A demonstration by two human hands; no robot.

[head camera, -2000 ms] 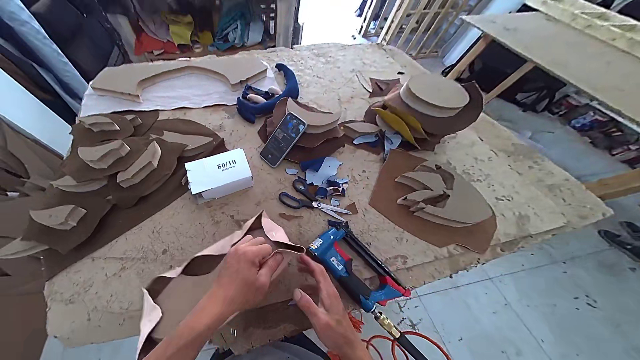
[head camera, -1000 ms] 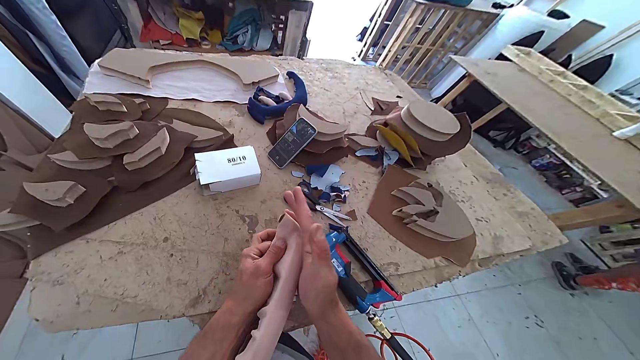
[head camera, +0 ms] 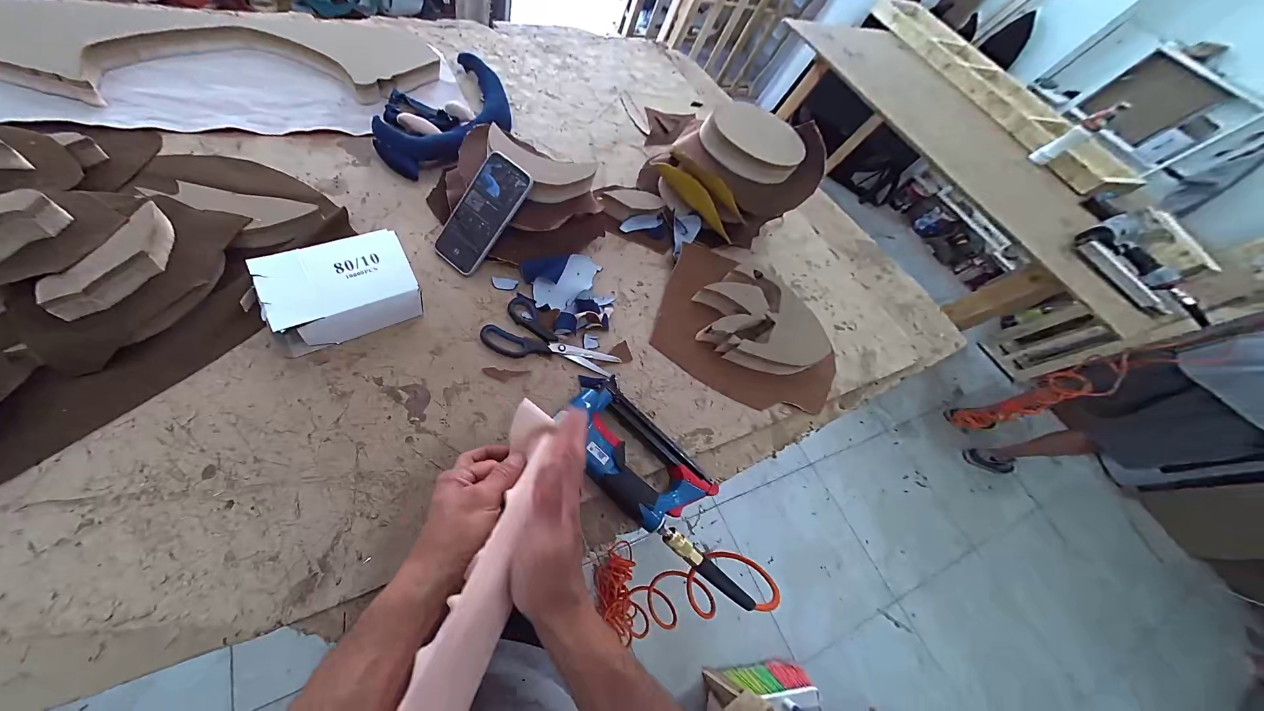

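A long padded piece with pale pink fabric [head camera: 486,583] runs from the lower edge of the view up to the table's front edge. My left hand [head camera: 474,499] pinches its left side near the top end. Against its right side lies my right hand [head camera: 555,513], flat, with the fingers extended and slightly blurred. Just right of that hand, a blue and black pneumatic stapler [head camera: 617,464] rests at the table edge, joined to an orange coiled air hose [head camera: 617,592]. Beyond it are black-handled scissors [head camera: 538,344], lying partly open beside blue and brown fabric scraps [head camera: 568,286].
A white cardboard box [head camera: 341,286] stands on the wooden table [head camera: 247,504]. A phone [head camera: 484,212] leans on foam and brown fabric pieces. More foam pieces [head camera: 765,331] lie at right, brown fabric [head camera: 148,346] at left. A person in shorts [head camera: 1126,395] stands at far right.
Two seconds ago the piece lay slanting left with its brown side showing; now it is upright on edge, pink side visible, between my hands. The view has shifted. The person at right has come further into view.
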